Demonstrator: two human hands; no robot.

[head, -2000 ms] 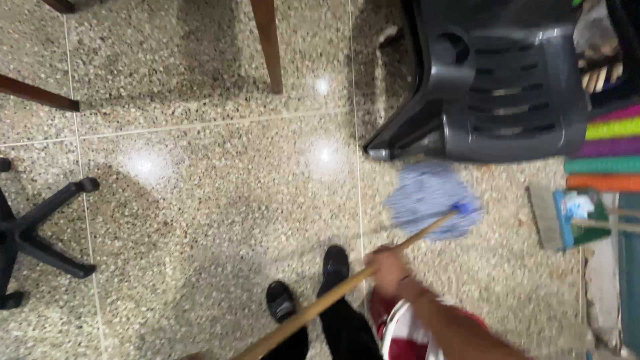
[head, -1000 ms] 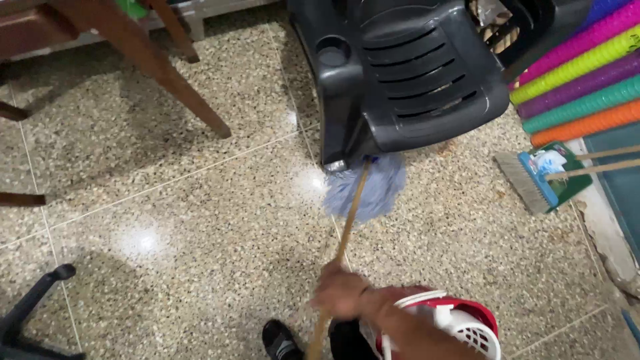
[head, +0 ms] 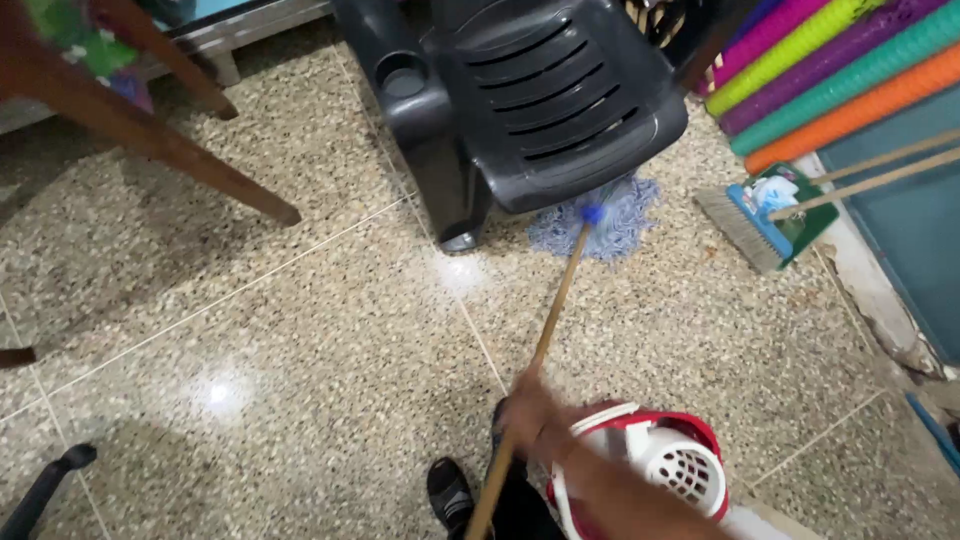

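Observation:
My right hand, slightly blurred, is closed around the wooden handle of a mop. The handle runs from the bottom edge up to a blue socket, and the blue-white string mop head lies spread on the speckled floor, partly under the front edge of a black plastic armchair. Beneath my forearm stands a red bucket with a white perforated wringer. My left hand is outside the view.
Wooden furniture legs stand at the upper left, a black chair-base leg at the lower left. On the right, a broom and green dustpan rest near a blue-grey wall panel, below colourful rolls. My shoe is at the bottom.
The mop head, beside the armchair's front two seconds ago, is now partly under its seat edge. My right hand still holds the handle. The view has shifted.

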